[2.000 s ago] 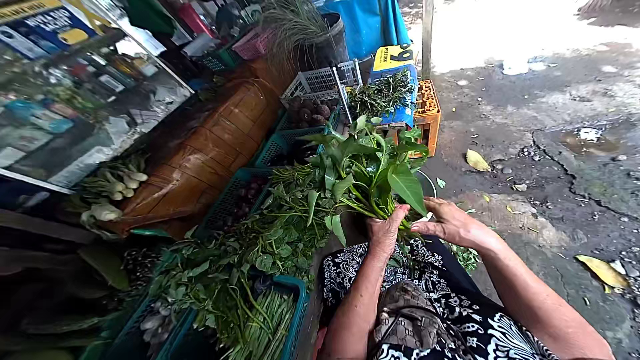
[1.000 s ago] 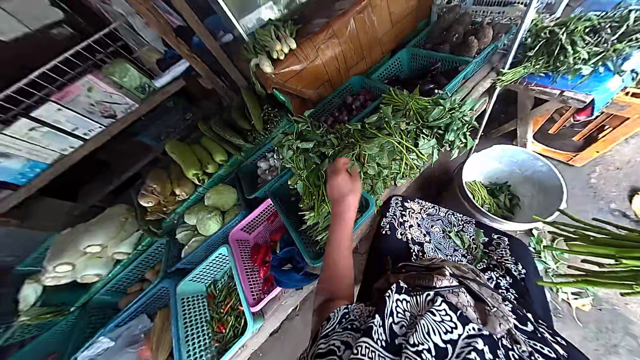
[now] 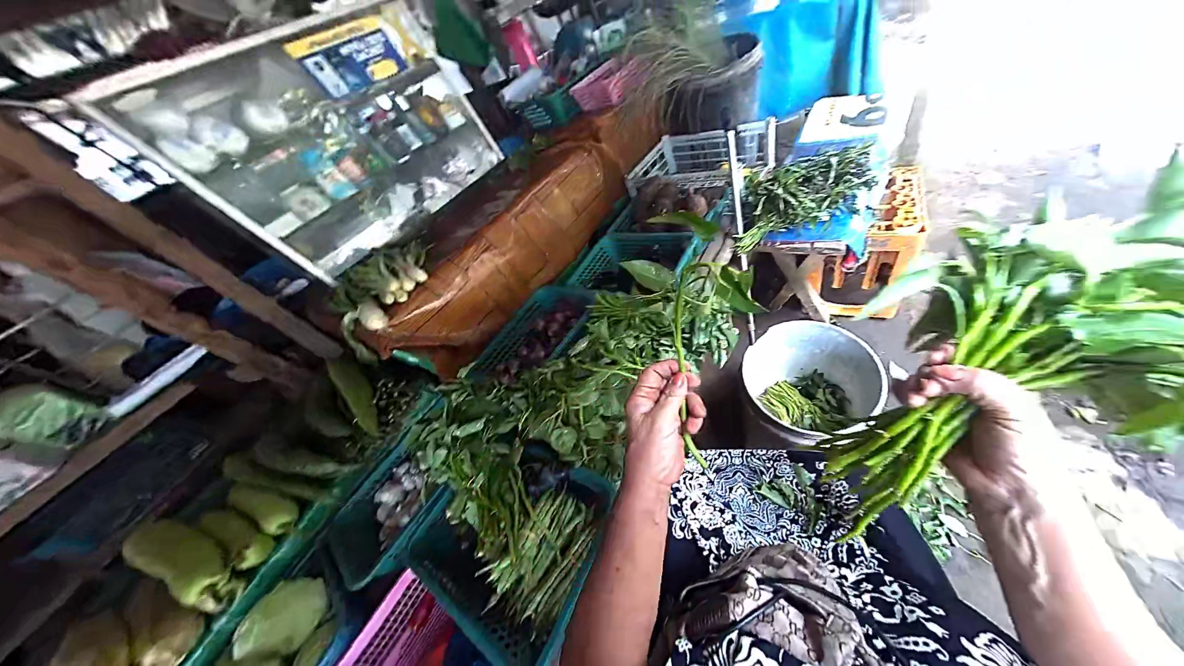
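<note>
My left hand (image 3: 661, 416) pinches one long leafy green stem (image 3: 681, 347) upright above my lap, between the greens crates and the metal basin. On the right, my right hand (image 3: 971, 412) is closed round a thick bunch of leafy greens (image 3: 1008, 324), its cut stem ends pointing down and left, its broad leaves spreading right. Between the hands, a little farther off, stands a round metal basin (image 3: 754, 356) with a smaller bundle of greens (image 3: 809, 402) in it. Loose leaves (image 3: 795, 490) lie on the patterned cloth over my lap.
Leafy greens (image 3: 555, 416) spill over teal plastic crates (image 3: 462, 592) at left. Beside these are chayotes (image 3: 282, 615), a pink crate (image 3: 393, 620) and a wicker surface (image 3: 527, 240). Behind the basin, an orange crate (image 3: 893, 231) stands by a blue-covered stand with more greens.
My left hand has come away from the greens in the crates and now holds a single stem over my lap. My right hand is now in view with the bunch. The view has swung widely.
</note>
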